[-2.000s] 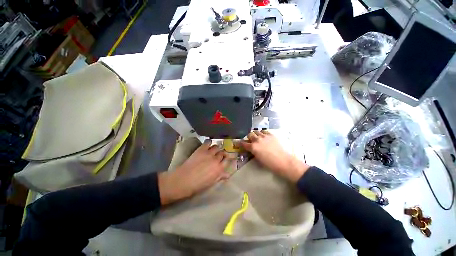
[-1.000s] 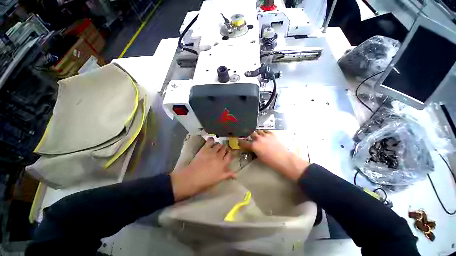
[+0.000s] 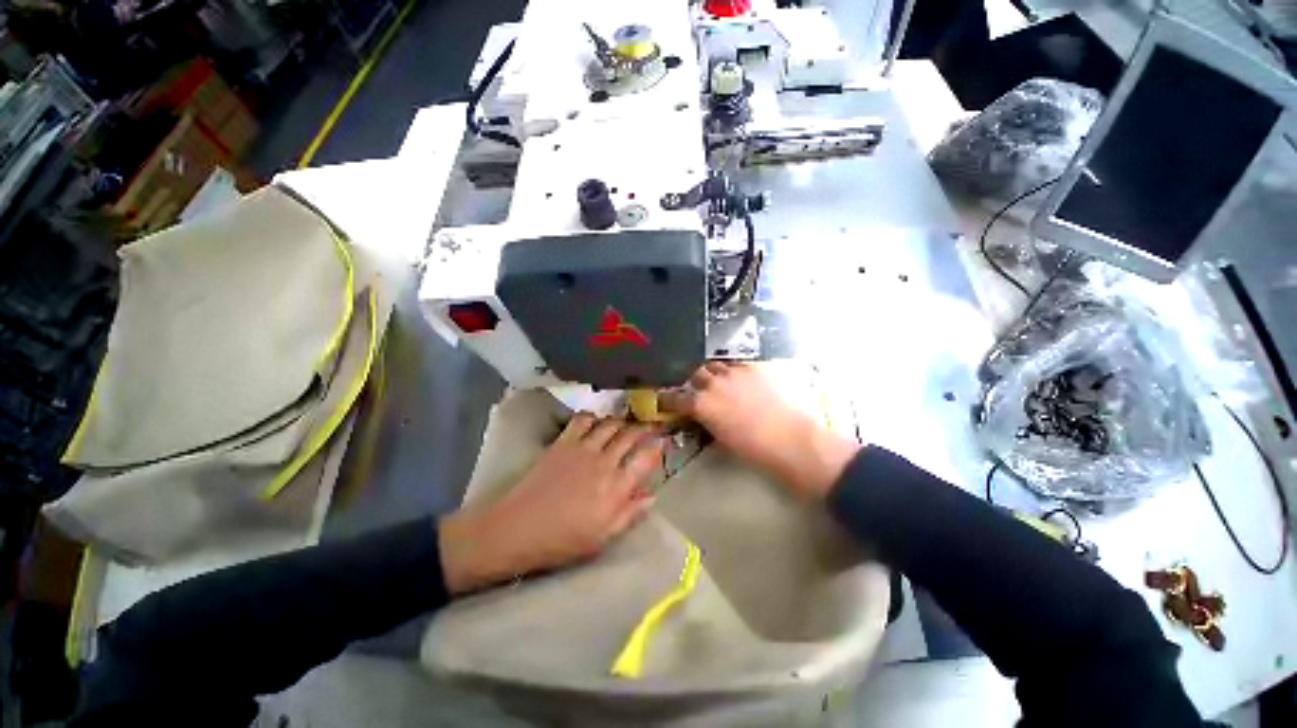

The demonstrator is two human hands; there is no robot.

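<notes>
A beige bag body (image 3: 768, 569) with a loose yellow binding strip (image 3: 659, 612) lies under the sewing machine head (image 3: 605, 313). My left hand (image 3: 562, 498) lies flat on the bag, fingers at the left of the yellow clamp (image 3: 646, 404). My right hand (image 3: 747, 420) is at the right of the clamp, its fingertips on a small piece there. The fingertips and this piece are partly hidden under the head. A small dark fitting shows between the hands, too small to tell clearly.
Folded beige bags (image 3: 214, 334) with yellow edges lie at left. At right are an open plastic bag of dark fittings (image 3: 1067, 413), a greyer bag (image 3: 1017, 140), brown-and-gold pieces (image 3: 1188, 605), a control screen (image 3: 1169, 154) and a thin black cable (image 3: 1240, 529).
The view has shifted slightly. My left hand has slid a little back from the clamp and lies flatter on the bag. My right hand stays beside the clamp.
</notes>
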